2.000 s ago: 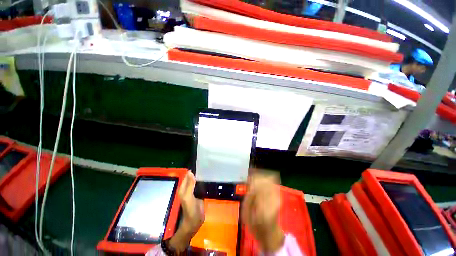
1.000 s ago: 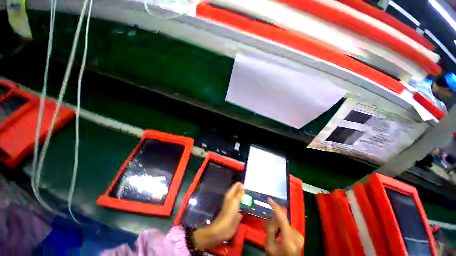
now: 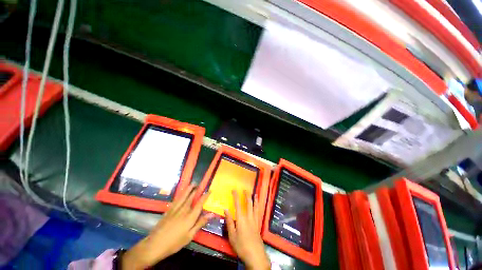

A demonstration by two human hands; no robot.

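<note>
A tablet with a lit yellow-orange screen (image 3: 231,179) lies in the middle red foam tray (image 3: 268,174). My left hand (image 3: 177,224) is over that tray's lower left edge, fingers spread. My right hand (image 3: 244,229) rests over the lower part of its screen, fingers apart, holding nothing. A tablet with a white lit screen (image 3: 158,158) lies in the red tray to the left. A tablet with a dark screen and small text lines (image 3: 293,203) lies in the red tray to the right.
Stacked red trays (image 3: 364,227) lean at the right, the outermost holding a tablet (image 3: 430,232). White cables (image 3: 67,105) hang at left near another red tray (image 3: 31,103). A blank sheet (image 3: 312,74) and an instruction sheet (image 3: 391,129) hang from the loaded shelf.
The tablet held in my hands now lies in the right tray. My hands have moved left and down to the middle tablet. The left and middle screens, dark before, are lit. The view has tilted.
</note>
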